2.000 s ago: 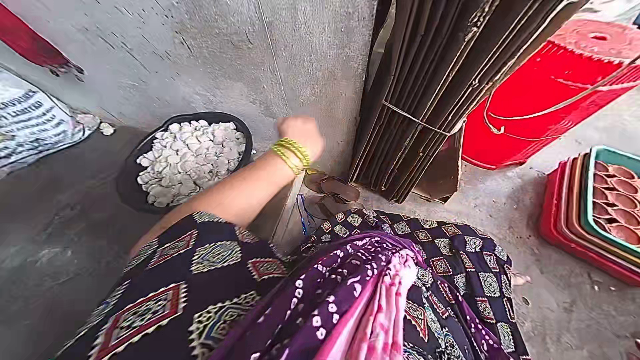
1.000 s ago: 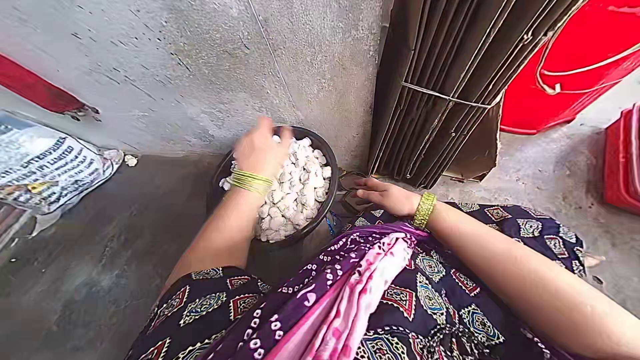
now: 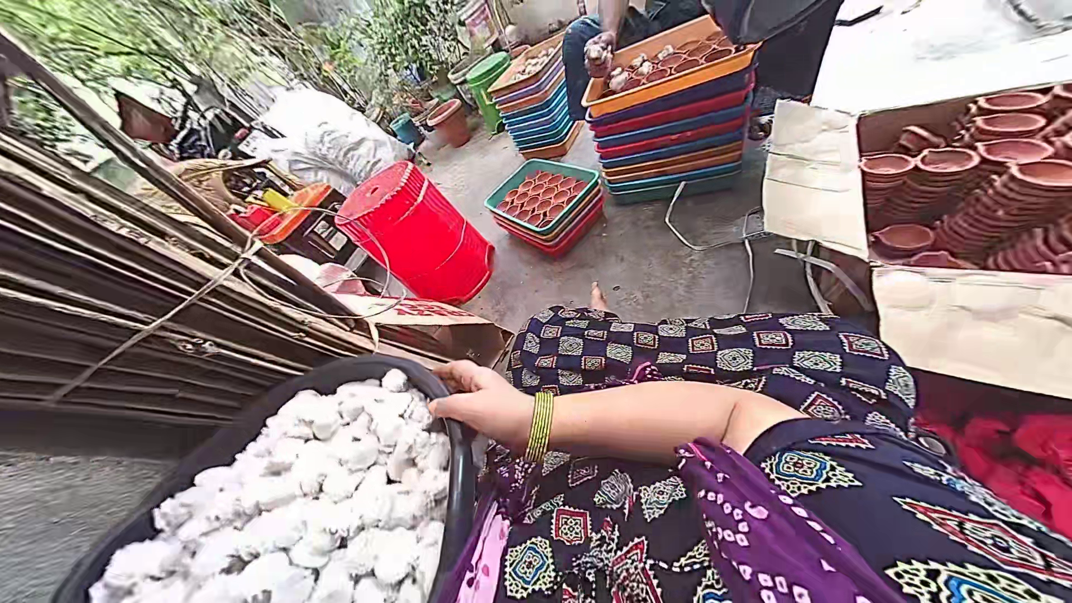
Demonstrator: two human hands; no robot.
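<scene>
My right hand (image 3: 483, 404), with yellow-green bangles at the wrist, grips the rim of a black plastic tub (image 3: 460, 494) at the lower left. Its thumb lies over the inner side of the rim. White cotton-like lumps (image 3: 310, 494) fill the tub, which is tilted and close to my lap. My left hand is out of view. Beyond my knees, a teal tray (image 3: 496, 203) of small clay cups (image 3: 544, 199) tops a short stack of trays.
Flattened cardboard (image 3: 126, 293) tied with cord stands at left, near a red bucket (image 3: 419, 234). At right, an open carton (image 3: 816, 188) holds stacked clay lamps (image 3: 963, 193). A co-worker's hand (image 3: 600, 52) is over an orange tray (image 3: 670, 92) on a tall stack. Straps lie on the floor.
The tub, on the floor by the wall a second ago, is now up beside my lap. My right hand has come to its rim; my left hand has left view. The view has swung right.
</scene>
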